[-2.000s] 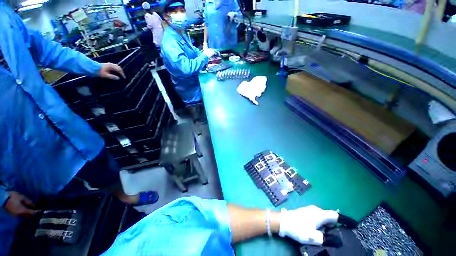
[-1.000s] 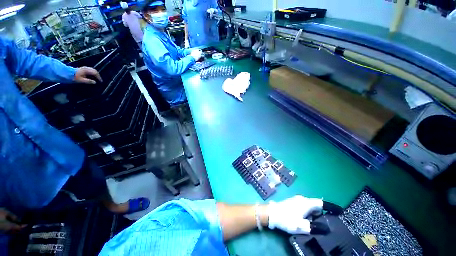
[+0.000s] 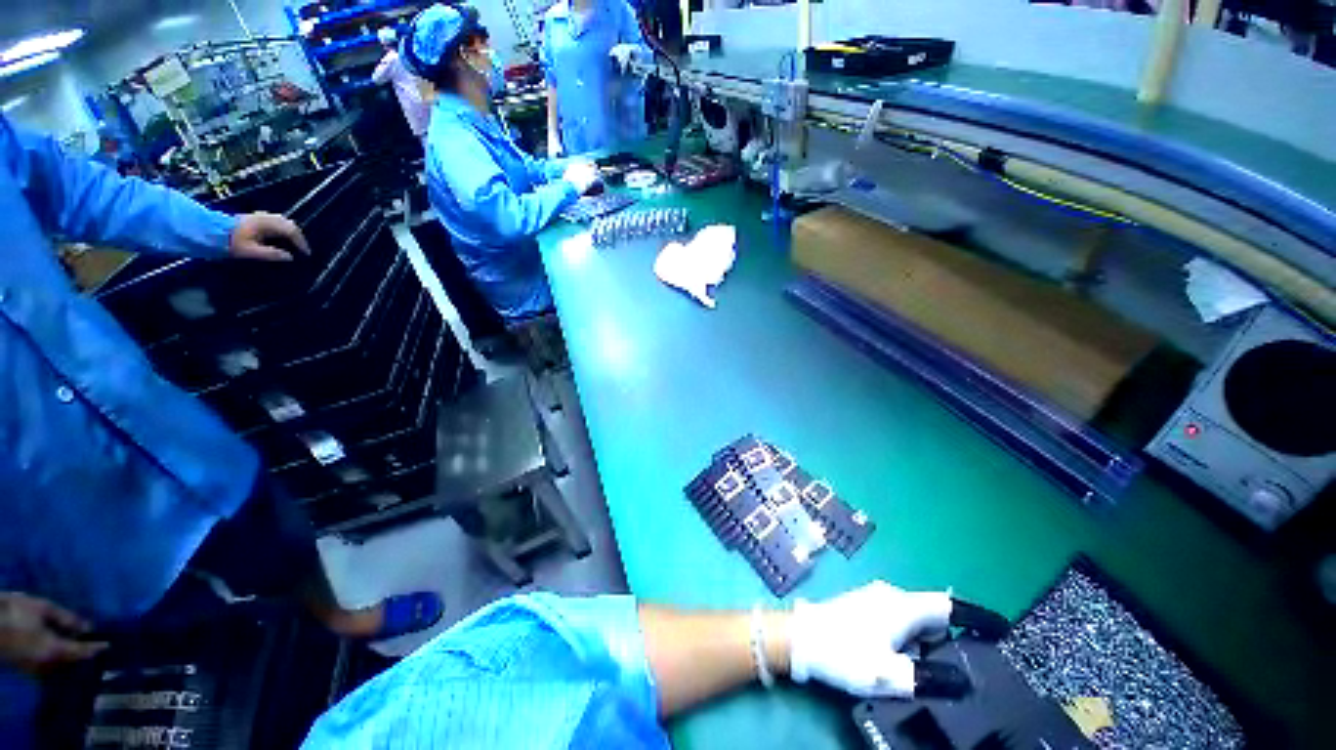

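My left hand (image 3: pixel 876 640), in a white glove with black fingertips, rests at the near left corner of the black plate-like jig (image 3: pixel 982 703); its thumb and a finger are apart on the jig, and whether they grip it cannot be told. The jig is cut off by the lower edge. A tray of small silver screws (image 3: pixel 1121 659) lies right of it, with a tan strip at its near side. A cluster of black comb-edged assemblies with silver squares (image 3: pixel 777 510) lies on the green bench (image 3: pixel 667 396) beyond my hand. My right hand is not in view.
A brown carton (image 3: pixel 982 301) and clear tubes (image 3: pixel 960 393) lie along the back. A grey box with a round black face (image 3: pixel 1260 418) stands right. A white cloth (image 3: pixel 698 264) lies farther off. A person stands left beside black totes (image 3: pixel 337 381) and a metal stool (image 3: pixel 498 447); another works along the bench.
The view has swung right and shifted slightly, so the bench things appear farther left and higher. The person along the bench has turned their head towards the bench. My left hand stays at the jig.
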